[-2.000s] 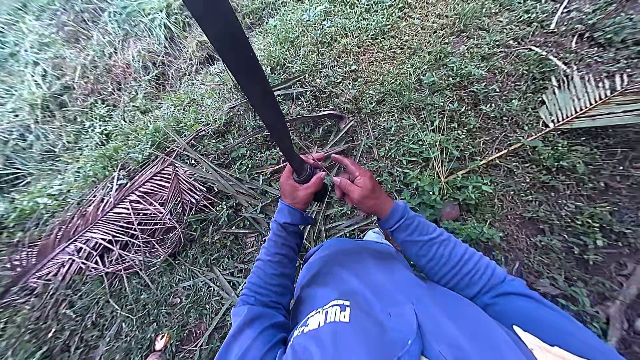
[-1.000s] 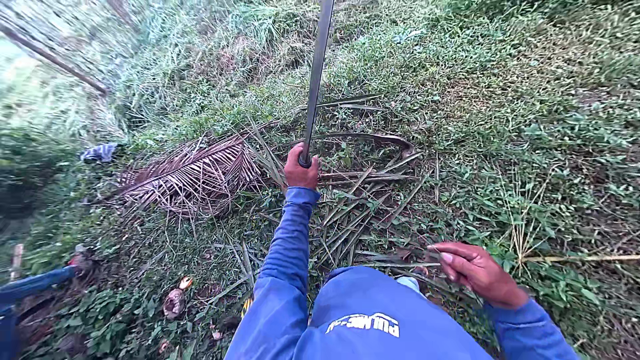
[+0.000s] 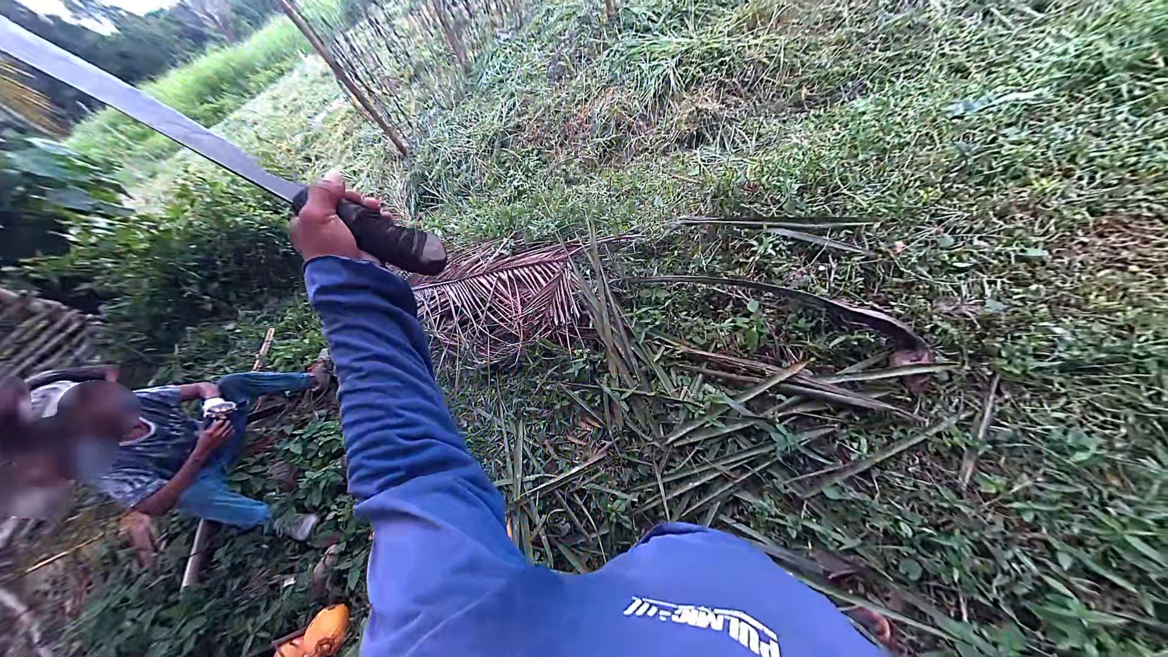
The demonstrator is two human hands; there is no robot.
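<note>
My left hand (image 3: 330, 224) grips the dark wrapped handle of a machete (image 3: 196, 132) at the upper left, at the end of my outstretched blue sleeve. The long blade points up and left, away from my body. My right hand is out of view. Below and right of the handle lies a dry brown palm frond (image 3: 511, 297). Cut green palm leaflets (image 3: 730, 438) lie strewn over the grass in front of me, beside a curved dark frond stalk (image 3: 821, 306).
A person (image 3: 192, 438) in jeans sits at the left, with a small object in the hands. Orange fruit (image 3: 326, 630), possibly coconuts, lies at the bottom left. A thin pole (image 3: 347, 78) leans at the upper left, and a grassy slope rises behind.
My left hand has swung the machete from upright over to the left. My right hand, in view at the lower right a second ago, has left the frame. The view has turned left.
</note>
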